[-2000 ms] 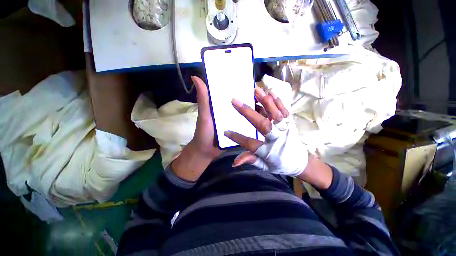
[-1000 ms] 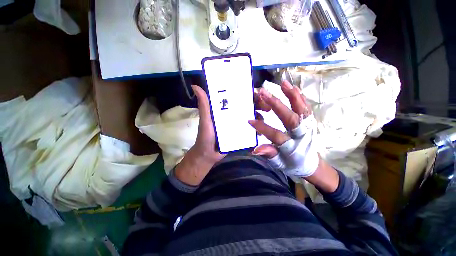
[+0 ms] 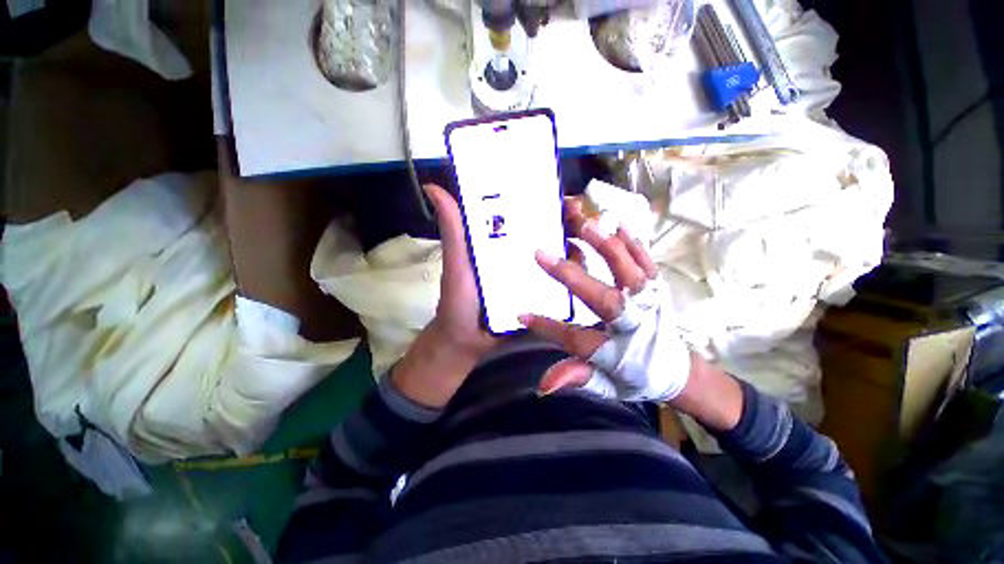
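A black-edged smartphone (image 3: 509, 220) with a white lit screen and a small dark mark is upright above my lap. My left hand (image 3: 449, 303) holds it, with the thumb along its left edge and some fingertips showing past its right edge. My right hand (image 3: 622, 314), in a white covering with bare fingertips, is over the lower right of the screen. Its fingers are apart and it grips nothing. Two fingertips are at or just over the glass; contact cannot be told.
The white table (image 3: 297, 121) has a blue front edge, two button wells, a round clamp base (image 3: 501, 79) and a blue key holder (image 3: 730, 84). A grey cable hangs over the edge. Cream cloth heaps lie left (image 3: 143, 331) and right (image 3: 760, 220). A box stands at far right.
The screen was blank white two seconds ago and now shows a small dark mark. My right fingers lifted rightward, then came back over the lower screen. My left hand keeps its hold.
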